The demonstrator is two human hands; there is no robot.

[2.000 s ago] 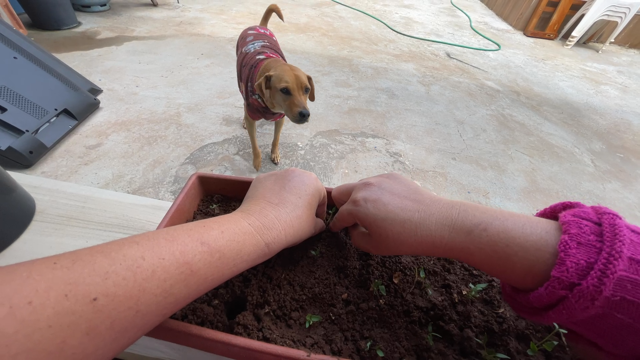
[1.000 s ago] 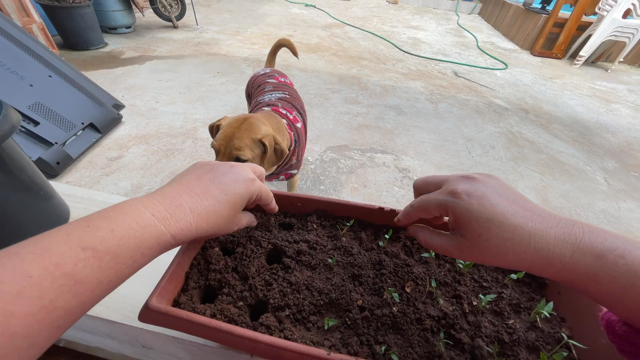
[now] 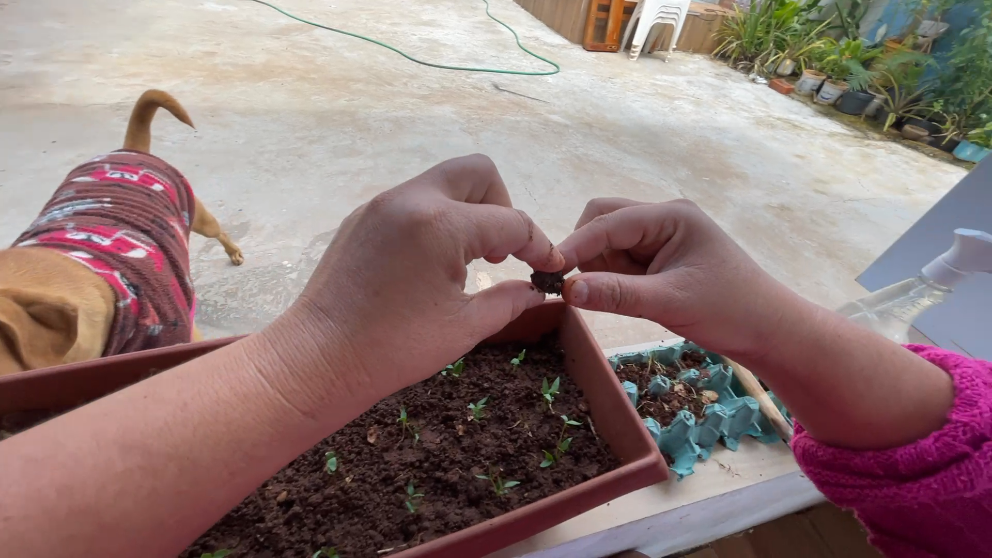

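Note:
A small dark clump of soil (image 3: 547, 282) is pinched between the fingertips of my left hand (image 3: 434, 248) and my right hand (image 3: 666, 267), just above the far right corner of the planter. The brown plastic planter (image 3: 612, 418) holds dark soil (image 3: 457, 442) with several small green seedlings (image 3: 477, 408) standing in it. To its right, below my right forearm, lies a teal egg carton (image 3: 697, 434) with soil and bits of plant matter in its cups. My left forearm crosses over the planter and hides part of its soil.
A dog in a patterned sweater (image 3: 128, 240) stands by the planter's left end. A clear spray bottle (image 3: 903, 302) and a wooden stick (image 3: 759, 399) are at the right on the pale tabletop (image 3: 697, 504). Beyond lie a green hose (image 3: 434, 63), stacked white chairs (image 3: 657, 23) and potted plants (image 3: 845, 77).
My hands, apart at the planter's far rim a second ago, have come together on a soil clump. The view has swung right, bringing in the egg carton and spray bottle.

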